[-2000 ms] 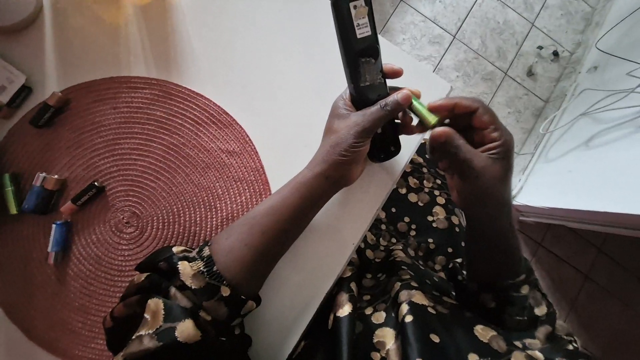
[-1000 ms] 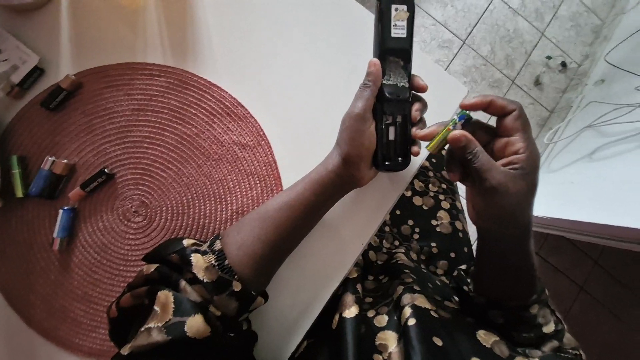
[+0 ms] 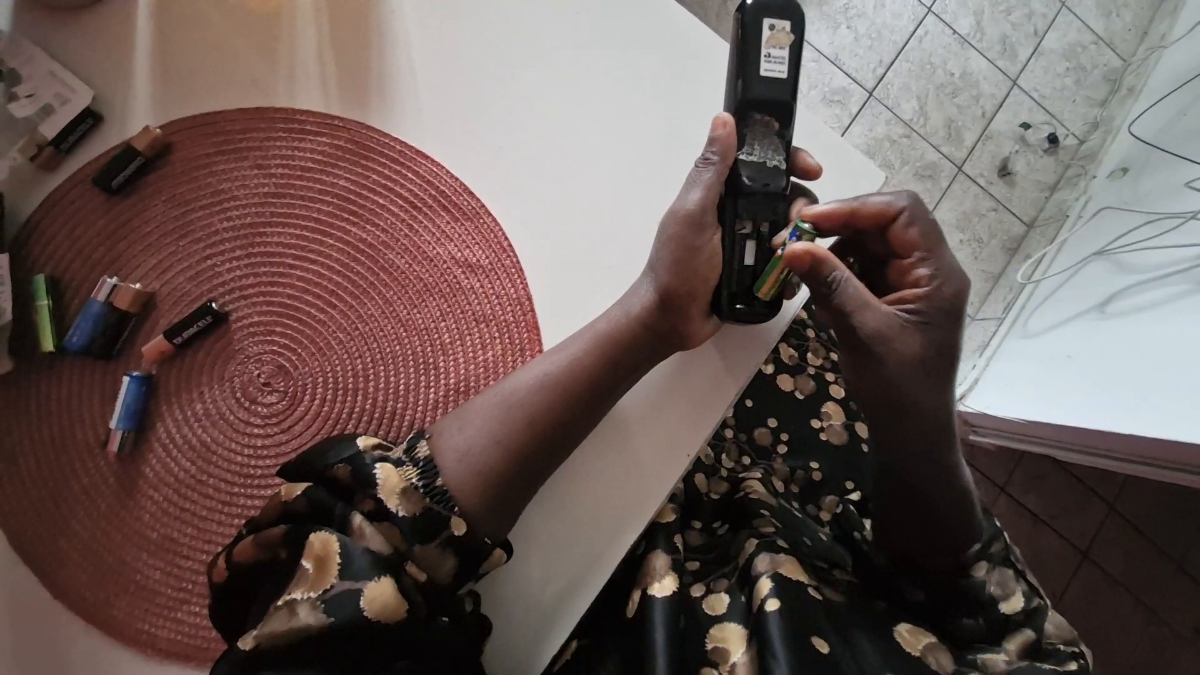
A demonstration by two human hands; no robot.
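A black remote control lies back side up in my left hand, held between thumb and fingers near the table's edge. Its battery compartment stands uncovered at the lower end, and a worn label with writing is stuck near the top. My right hand pinches a green battery between thumb and index finger, tilted over the right side of the compartment. Whether the battery touches the remote cannot be told.
On a red woven placemat at the left lie several loose batteries, among them a green one and a blue one. Torn packaging is at the upper left. White cables run at the right.
The right hand has brought the green battery from beside the remote to over its compartment. Between the first and second frames the remote turned, showing the compartment more fully.
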